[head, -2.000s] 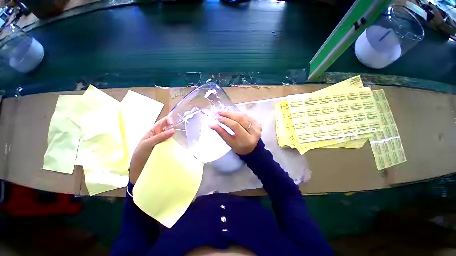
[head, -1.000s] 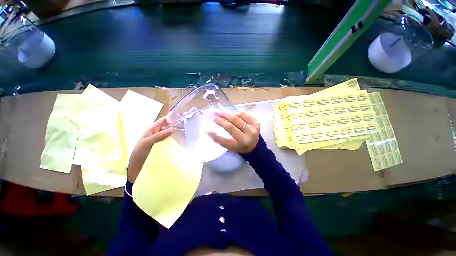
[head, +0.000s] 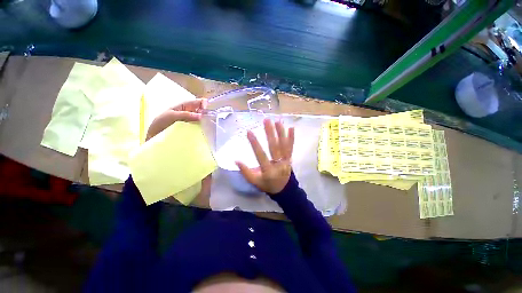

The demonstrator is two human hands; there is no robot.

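A clear container with a white base lies tilted on the pale mat, its clear rim towards the belt. My left hand grips the rim at its left side and also holds a yellow label sheet, which hangs towards me over the bench edge. My right hand is over the right part of the container, fingers spread, palm towards the white area, with nothing visible in it. Whether it touches the container cannot be told. No sticker can be made out.
Pale backing sheets lie at the left. Full label sheets are stacked at the right, over a narrow label strip. Brown cardboard covers the bench. Beyond are the green belt, a green post and other containers.
My right hand has opened from bent fingers to spread fingers. My left hand and its sheet have shifted up and left. The view has tilted, and the belt containers stand elsewhere in it.
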